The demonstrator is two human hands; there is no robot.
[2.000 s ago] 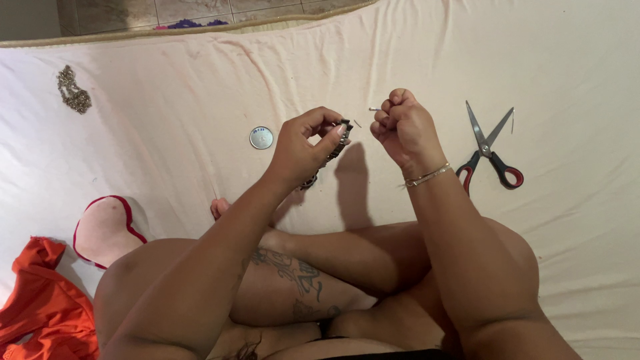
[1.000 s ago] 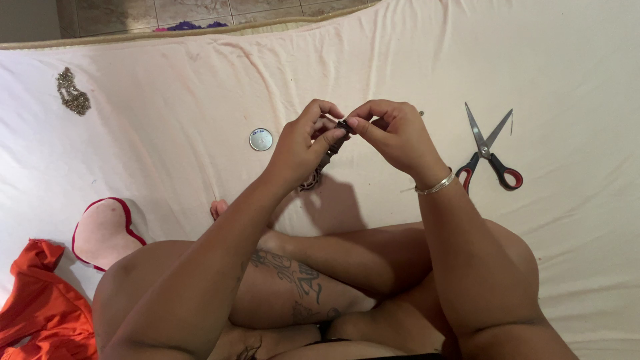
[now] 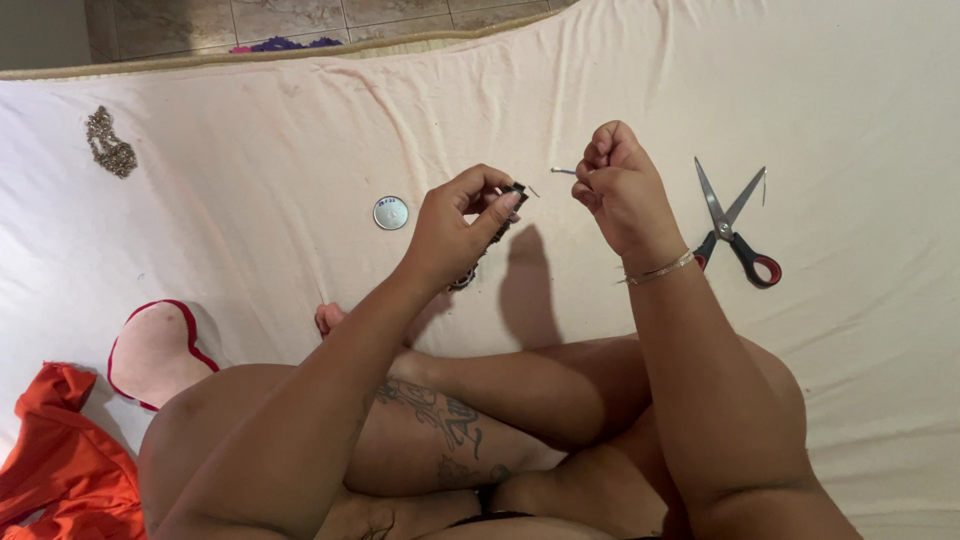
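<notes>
My left hand (image 3: 469,217) pinches the top end of a dark metal link band (image 3: 501,229), which looks like a watch strap and hangs down beneath the palm. A thin pin (image 3: 534,191) sticks out near its top end. To the right, apart from the band, my right hand (image 3: 619,184) is closed on a slim stick with a small pale tip (image 3: 562,172); its kind cannot be told. Left of my left hand, a round metal disc (image 3: 391,213) bearing writing lies on the sheet. Scissors (image 3: 724,229) with black and red handles lie with blades apart, right of my right hand.
A thin metal piece (image 3: 764,187) lies by one scissor tip. A tangled chain (image 3: 111,144) rests at the upper left of the pale sheet (image 3: 262,180). A red-edged pink cushion (image 3: 161,349) and orange cloth (image 3: 67,450) are at the lower left. Crossed legs border the work area.
One second ago both hands met at the band's top end. My right hand has since moved away to the right, with the slim stick showing from its fingers.
</notes>
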